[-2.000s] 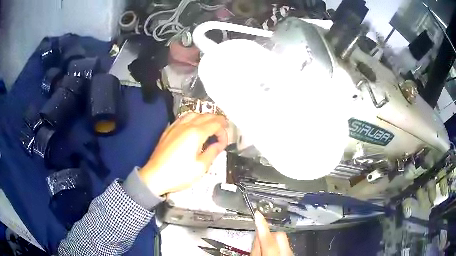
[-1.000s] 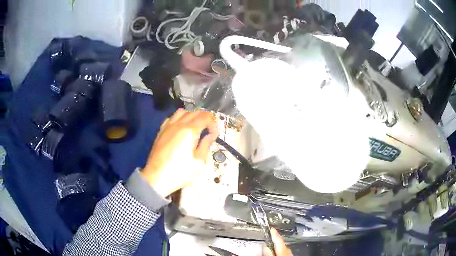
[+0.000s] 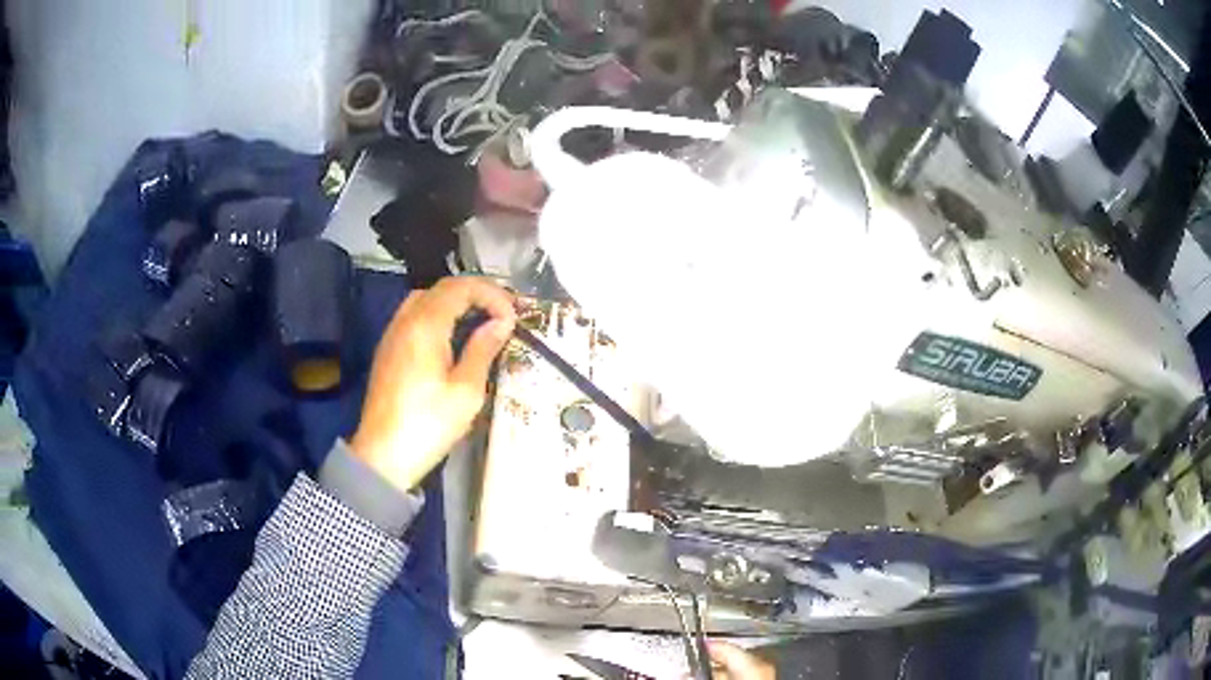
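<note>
My left hand [image 3: 432, 372] pinches the end of the navy binding tape [image 3: 584, 383] at the left edge of the machine bed [image 3: 531, 492]. The tape runs taut down to the right, to the needle area, which the bright lamp partly hides. My right hand [image 3: 738, 662] is cut off by the bottom edge and holds the thin silver tweezers [image 3: 693, 618], prongs upward, below the shiny binder attachment [image 3: 730, 571]. Dark snips [image 3: 604, 667] lie on the white table below the bed, partly cut off.
The glaring work lamp [image 3: 717, 306] covers much of the cream Siruba machine [image 3: 1062, 319]. Navy tape rolls [image 3: 312, 306] lie on navy fabric [image 3: 80, 306] at left. Pale cords [image 3: 478, 93] and a small spool [image 3: 363, 100] lie behind the bed.
My left hand has moved left and back, and a longer length of tape now shows. My right hand and the tweezers have moved down, away from the attachment.
</note>
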